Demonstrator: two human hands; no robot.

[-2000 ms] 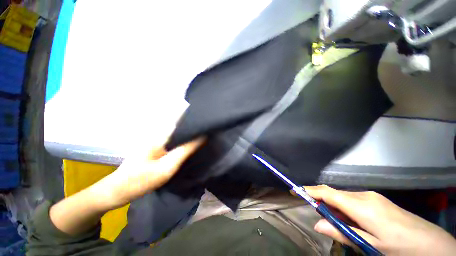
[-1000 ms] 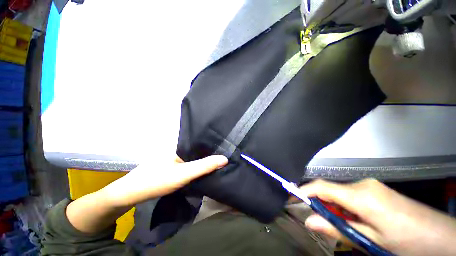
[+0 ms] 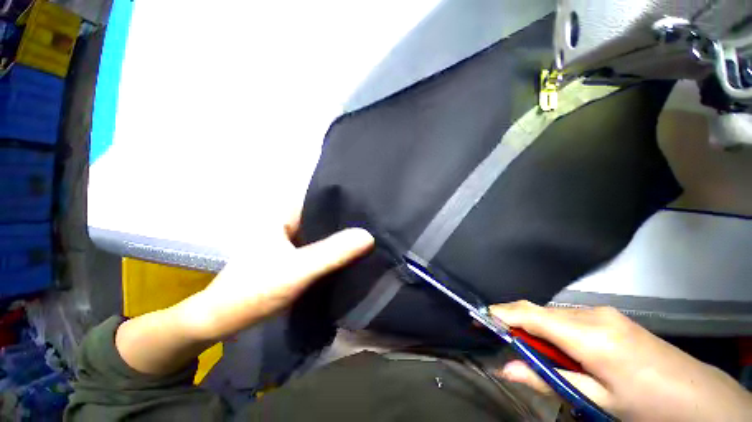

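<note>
A black garment panel (image 3: 412,165) lies over the table's front edge and under the presser foot (image 3: 549,91). A grey strip (image 3: 462,202) runs across it from the foot down towards the wearer. My left hand (image 3: 272,268) grips the panel's left front part, thumb on top and the other fingers mostly hidden beneath. My right hand (image 3: 594,354) holds scissors (image 3: 458,298) with red and dark blue handles. Their blades point up and left, with the tips at the grey strip. Whether the blades are parted or closed on the cloth is hard to tell.
The pale sewing machine head (image 3: 627,37) stands at the upper right. The white table (image 3: 206,107) has a blue left edge and a ruler strip along its front. A yellow bin (image 3: 161,288) is below the table. Blue crates (image 3: 29,165) and a yellow crate (image 3: 48,35) stand at the far left.
The scissors have come onto the grey strip from just beside it. My left thumb has moved off the strip to its left. More of the strip's near end now shows.
</note>
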